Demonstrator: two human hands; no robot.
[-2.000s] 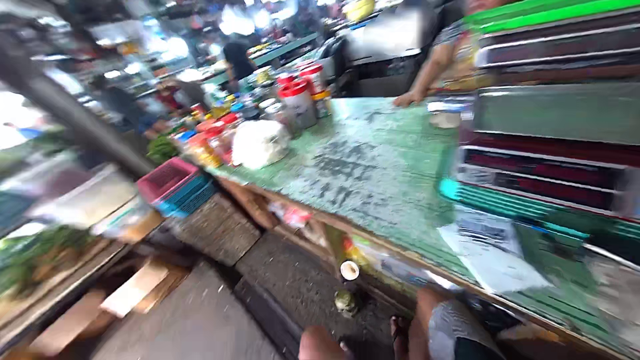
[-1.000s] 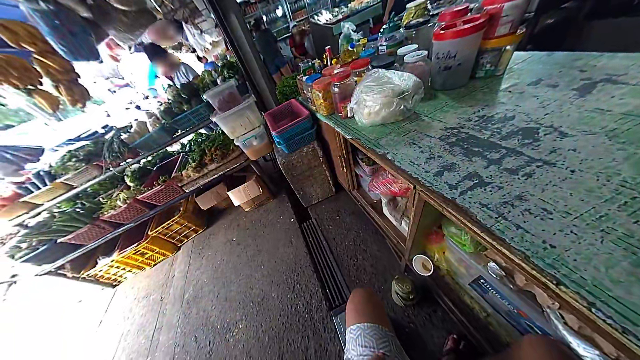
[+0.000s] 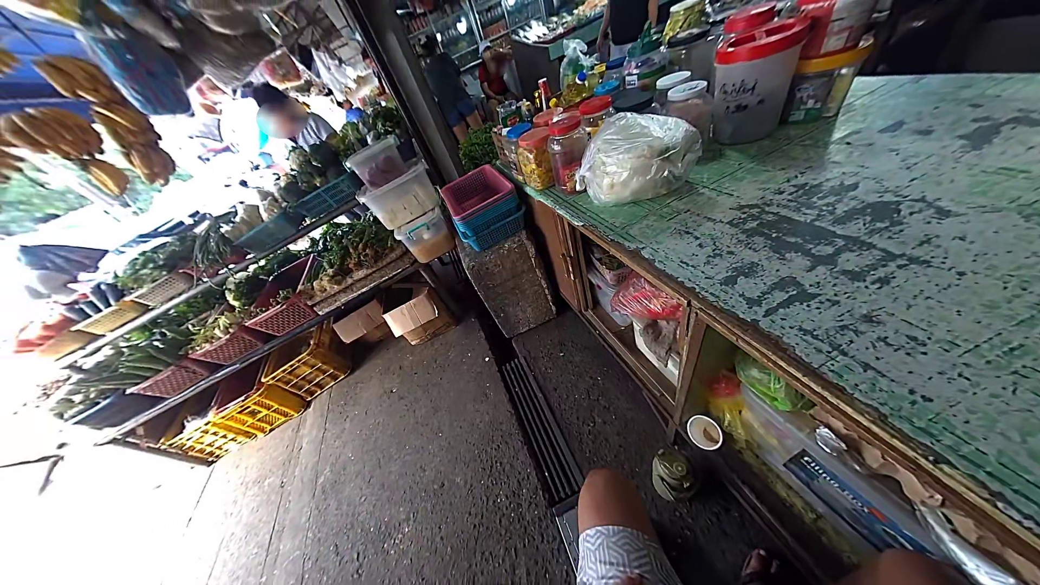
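Note:
Neither my left hand nor my right hand can be made out; my bent knee (image 3: pixel 613 504) and patterned shorts (image 3: pixel 624 556) show at the bottom. To the right stretches a worn green counter (image 3: pixel 877 244). On its far left end lies a knotted clear plastic bag (image 3: pixel 639 158) with something whitish inside. Beside the bag are red-lidded jars (image 3: pixel 567 150) and a large plastic tub (image 3: pixel 756 89) with a red lid. Below, near my knee, are a white cup (image 3: pixel 704 432) and a dark green round object (image 3: pixel 673 474).
Stacked pink and blue baskets (image 3: pixel 485 207) stand on a concrete block (image 3: pixel 512 284) at the counter's end. Open shelves (image 3: pixel 630 321) hold bags and a filing box (image 3: pixel 853 496). A floor grate (image 3: pixel 540 431) runs beside them. Leftward are vegetable racks, yellow crates (image 3: pixel 244 418) and a person (image 3: pixel 296 122).
The view has swung left since two seconds ago, taking the weighing scale and the person's hand on the counter out of sight. The plastic bag, jars and baskets keep their places.

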